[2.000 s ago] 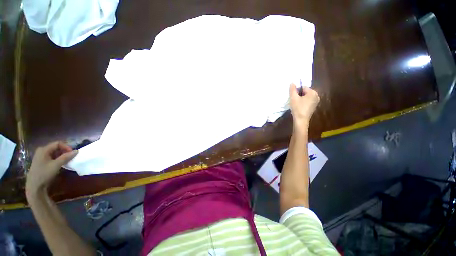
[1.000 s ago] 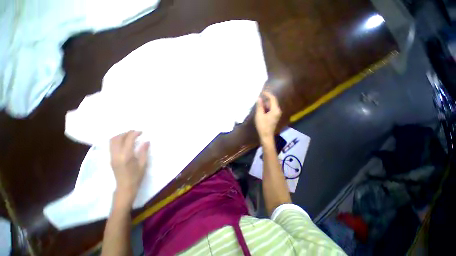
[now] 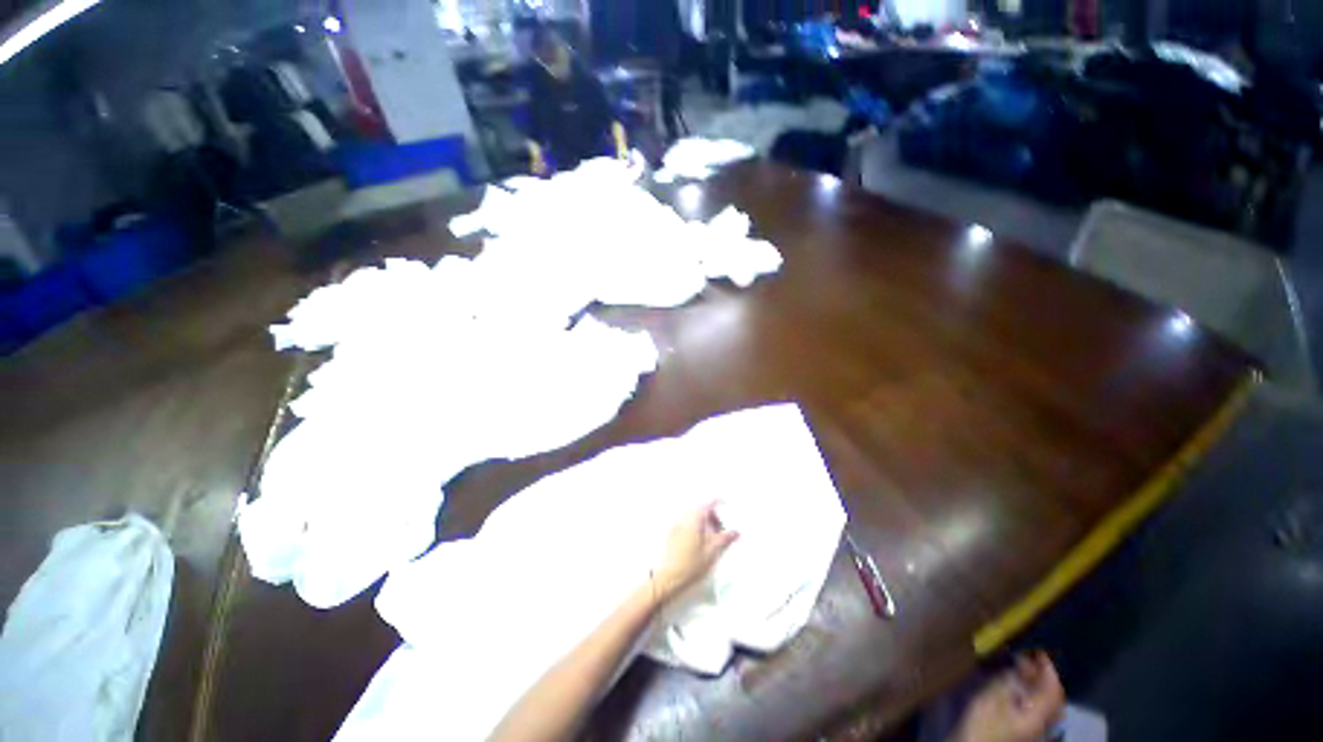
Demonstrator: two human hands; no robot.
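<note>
A white garment (image 3: pixel 580 529) lies spread on the dark-brown table near me, its surface overexposed. My left hand (image 3: pixel 699 542) is on its right part, with thumb and fingertips pinched together on the cloth. My right hand (image 3: pixel 1019 699) is at the bottom right beyond the table's yellow edge, away from the garment, blurred and partly cut off by the frame; its fingers look bent, but whether it holds anything cannot be told. Red and silver thread snips (image 3: pixel 872 580) lie on the table just right of the garment.
A big crumpled white heap (image 3: pixel 435 384) stretches across the middle to the far side of the table (image 3: pixel 929 363). A separate pale garment (image 3: pixel 90 623) lies at left beyond the table seam. A person (image 3: pixel 566 109) is at the far end. Blue bins (image 3: pixel 399 163) stand at far left.
The view has lifted to show the far table and room. My left hand is now on the garment's right part. My right hand has left its edge and moved off right; the snips now show on the table.
</note>
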